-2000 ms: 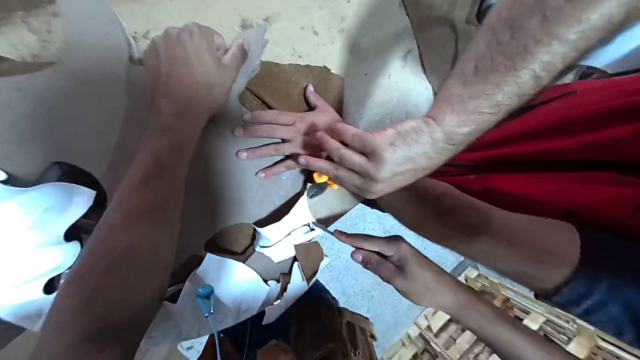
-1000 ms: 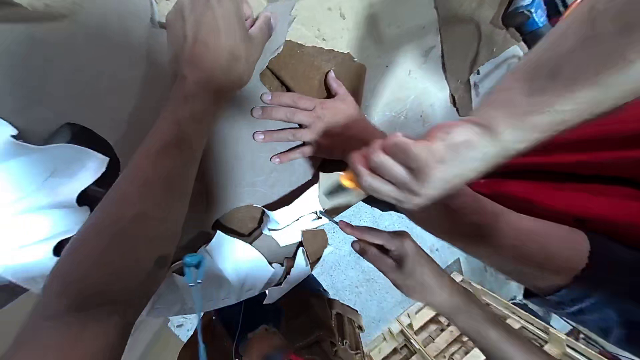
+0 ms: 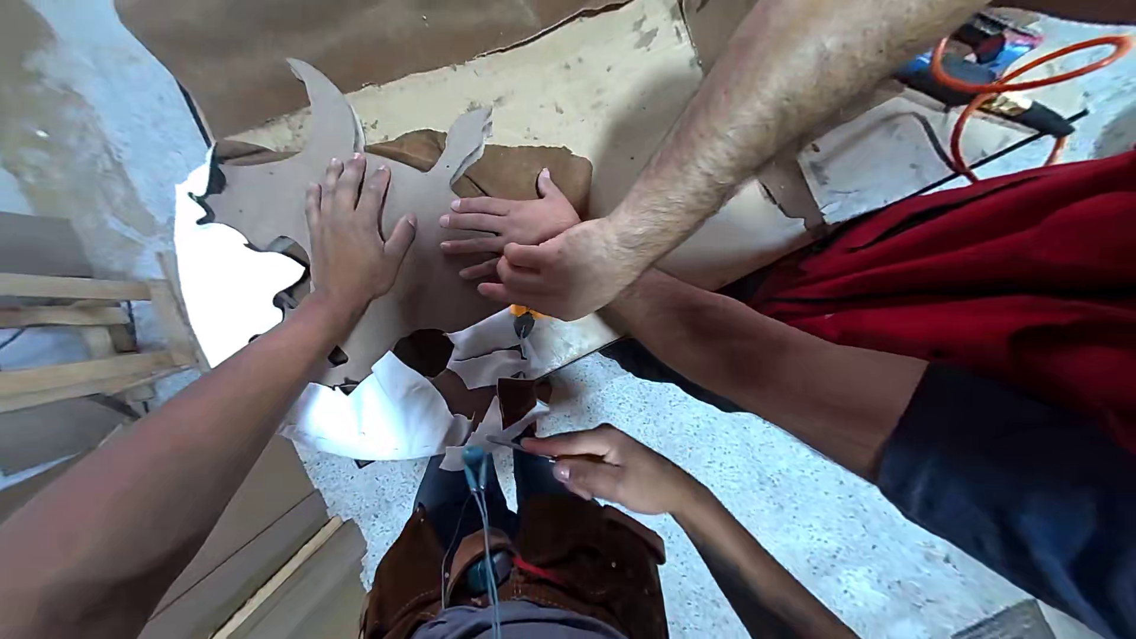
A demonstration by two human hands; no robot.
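My left hand (image 3: 352, 232) lies flat on a grey-beige leather sheet (image 3: 426, 266), fingers extended. My right hand (image 3: 621, 468), low at centre, pinches a slim metal tool (image 3: 519, 445), probably a knife, whose tip is by ragged white-faced scraps (image 3: 484, 435) at the sheet's near edge. A co-worker's hand (image 3: 524, 226) rests spread on the leather to the right of my left hand. Another co-worker's hand (image 3: 572, 271) crosses over it, fist-like, with an orange and black tool (image 3: 524, 321) showing beneath. Brown leather (image 3: 524, 170) shows behind the sheet.
Wooden slats (image 3: 80, 377) stand at the left. An orange hose (image 3: 963, 111) loops at the upper right beside dark tools. A person in red cloth (image 3: 976, 275) is close on the right. Blue earphones (image 3: 477, 466) dangle in front of my brown apron (image 3: 590, 555).
My left hand, closed at the sheet's far edge before, now lies flat on it. My right hand has moved away from the co-worker's tool, towards my body. The view has shifted, showing more at left and below.
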